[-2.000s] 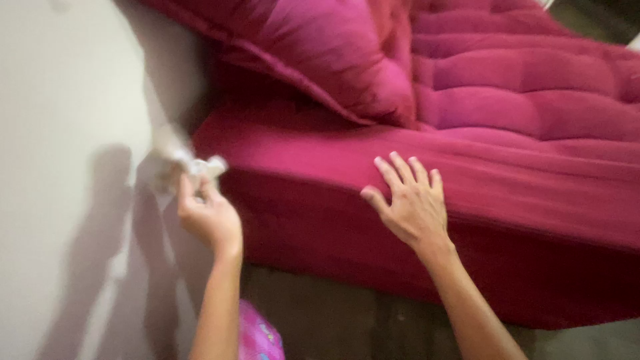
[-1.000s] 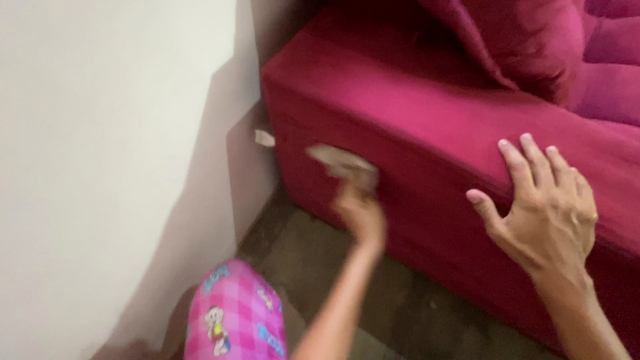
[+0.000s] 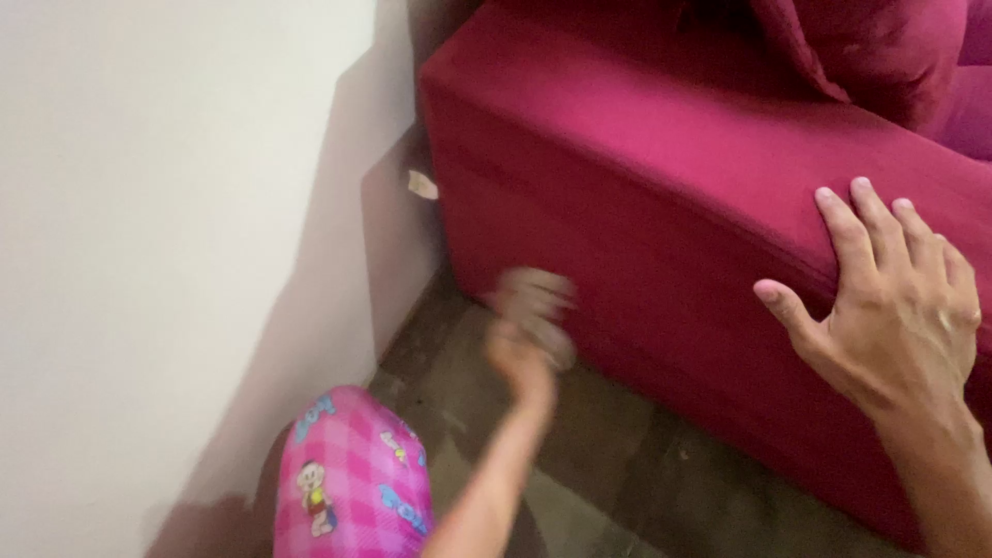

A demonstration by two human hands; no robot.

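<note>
My left hand (image 3: 521, 360), blurred by motion, grips a pale crumpled cloth (image 3: 539, 298) close to the lower side of a magenta upholstered sofa arm (image 3: 620, 256). Whether the cloth touches the fabric I cannot tell. On the top edge of the same arm my right hand (image 3: 899, 310) lies flat with its fingers spread and nothing held. A small whitish tag (image 3: 423, 185) sticks out at the arm's back corner, beside the wall.
A white wall (image 3: 170, 194) rises on the left, casting back shadows. A magenta cushion (image 3: 876, 54) rests at the upper right. Below are a dark tiled floor (image 3: 597, 449) and my knee in pink checked fabric with printed figures (image 3: 353, 473).
My left hand with the cloth has gone from beside the wall to the sofa arm's side, then lower down it. The right hand stays on the arm. The view has swung left and down.
</note>
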